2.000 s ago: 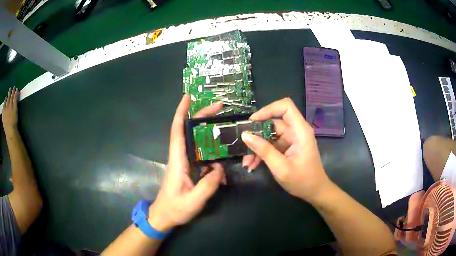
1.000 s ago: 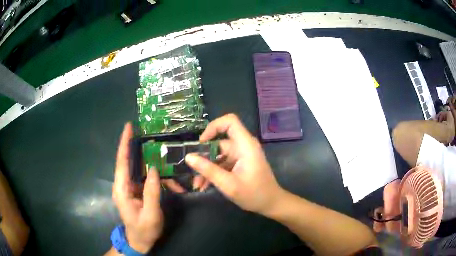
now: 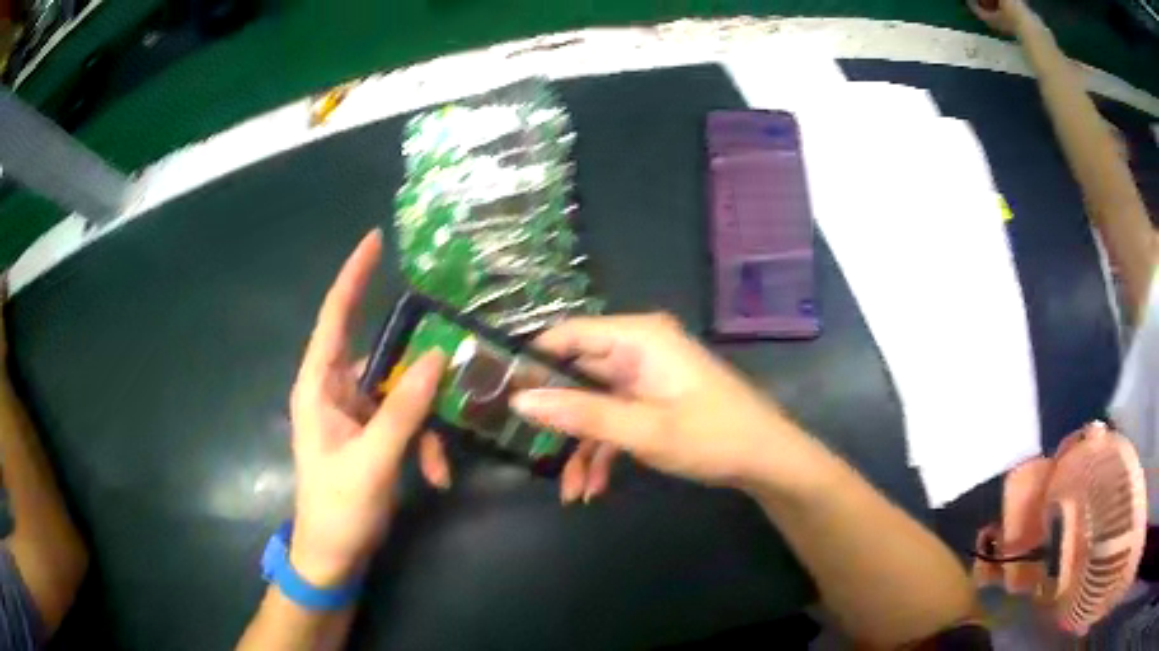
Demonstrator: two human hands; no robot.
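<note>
A black front housing (image 3: pixel 397 333) with a green circuit board (image 3: pixel 477 369) lying in it is held between my hands, tilted down to the right. My left hand (image 3: pixel 362 420) holds the left end, thumb on the board's left part and a finger raised. My right hand (image 3: pixel 636 394) grips the right end, thumb on the board's dark metal area. Fingertips of both hands show below the housing. The image is blurred, so how the board seats cannot be told. A stack of green and silver boards (image 3: pixel 489 204) lies just beyond the housing.
A purplish smartphone (image 3: pixel 763 229) lies right of the boards, beside white paper sheets (image 3: pixel 941 280). A pink fan (image 3: pixel 1080 534) stands lower right. The conveyor's white edge (image 3: pixel 610 48) curves across the back. A person's arm (image 3: pixel 1093 153) reaches in at upper right; another arm (image 3: pixel 32 496) is at left.
The housing and board have turned from nearly level to tilted down at the right, still in both hands. A person's arm has appeared at upper right. The view has shifted.
</note>
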